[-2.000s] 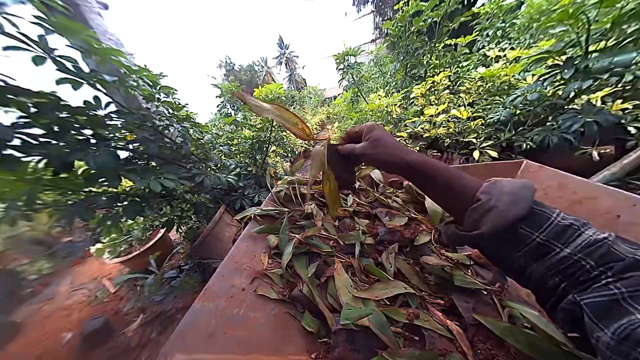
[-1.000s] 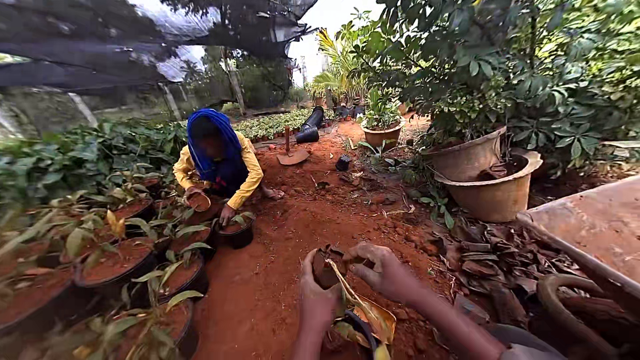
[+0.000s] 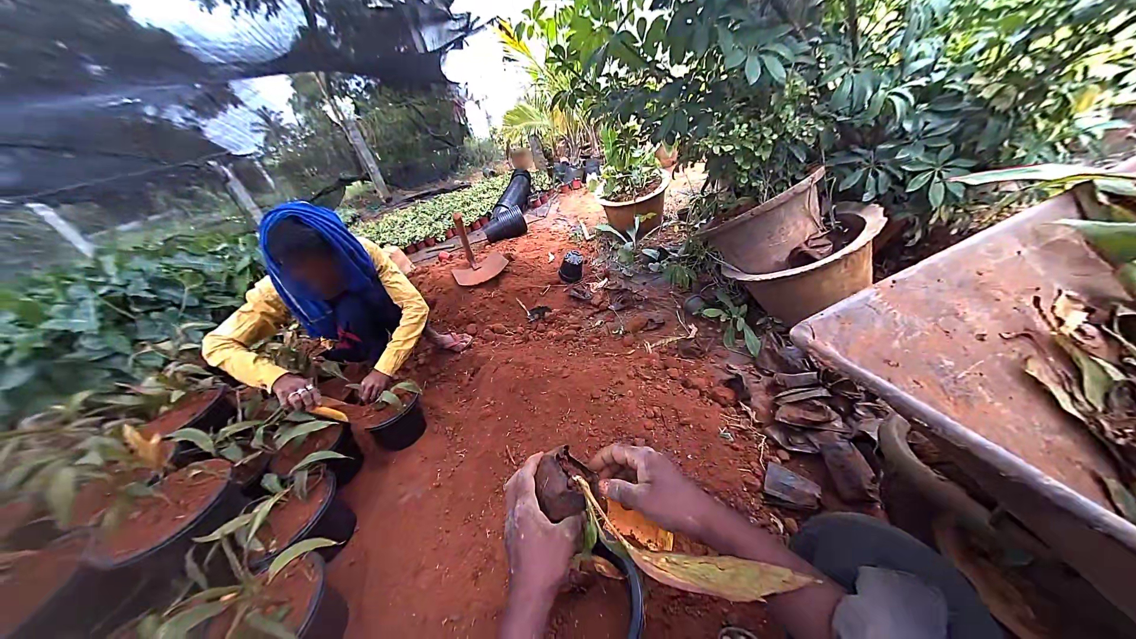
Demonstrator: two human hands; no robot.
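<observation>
My left hand (image 3: 539,524) is closed around a dark root ball of soil (image 3: 561,484) at the lower centre. From its right side, my right hand (image 3: 652,484) touches the ball's upper edge with bent fingers. A plant with long yellowing leaves (image 3: 719,572) hangs from the ball toward the lower right. Under my hands is a black plastic pot (image 3: 635,590), only partly visible; what it holds is mostly hidden. Whether the ball has a thin wrapping around it, I cannot tell.
A person in a yellow shirt (image 3: 404,311) crouches at left beside black pots of seedlings (image 3: 333,524). A metal cart tray (image 3: 941,426) with dry leaves stands at right. Beyond are a hoe (image 3: 479,269), large clay-coloured pots (image 3: 808,288) and dark scraps (image 3: 812,435) on red soil.
The view has swung from the leaf-filled tray to the ground and pots. My right hand was over the tray's leaves; both hands are now at the root ball. The other person's hands have shifted among the pots.
</observation>
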